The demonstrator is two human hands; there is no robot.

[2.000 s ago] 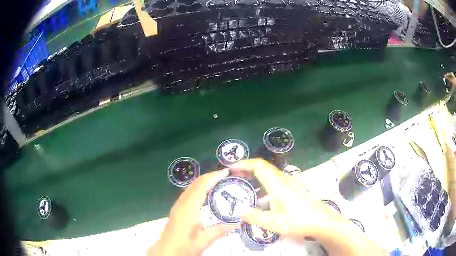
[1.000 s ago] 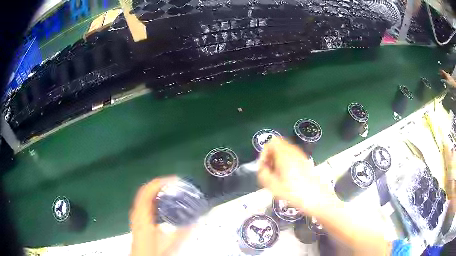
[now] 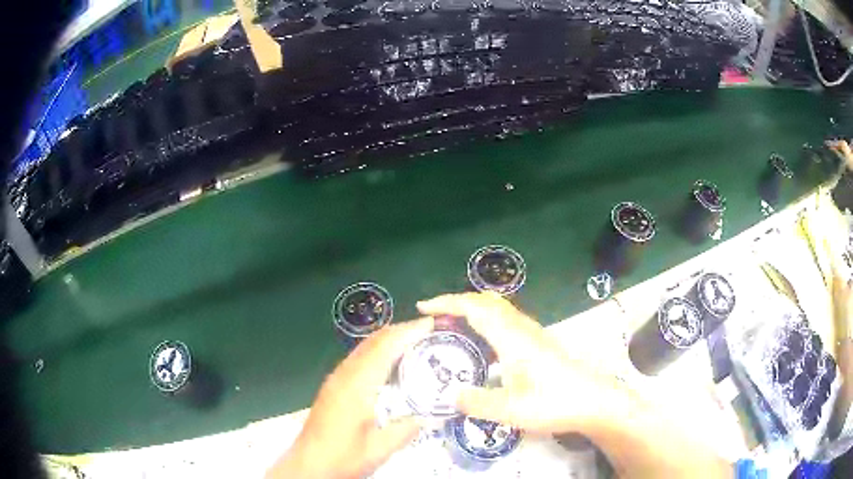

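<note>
My left hand and my right hand are both closed around one cylindrical unit above the near ledge. Its round top is bright white with a faint mark; its lower body is hidden by my fingers. My right fingertips touch the top's edge. Another unit with a three-armed mark stands just below it, partly covered. Dark-topped units stand on the green belt beyond my hands, one at left and one behind.
A bright-marked unit is at left on the belt. More dark-topped units stand to the right. Two marked units stand on the white ledge beside a plastic bag. Black trays are stacked behind. Another person's hand is far right.
My hands have come together around a unit; a second ago they were apart, my right at a belt unit with a bright top. The belt units have shifted right.
</note>
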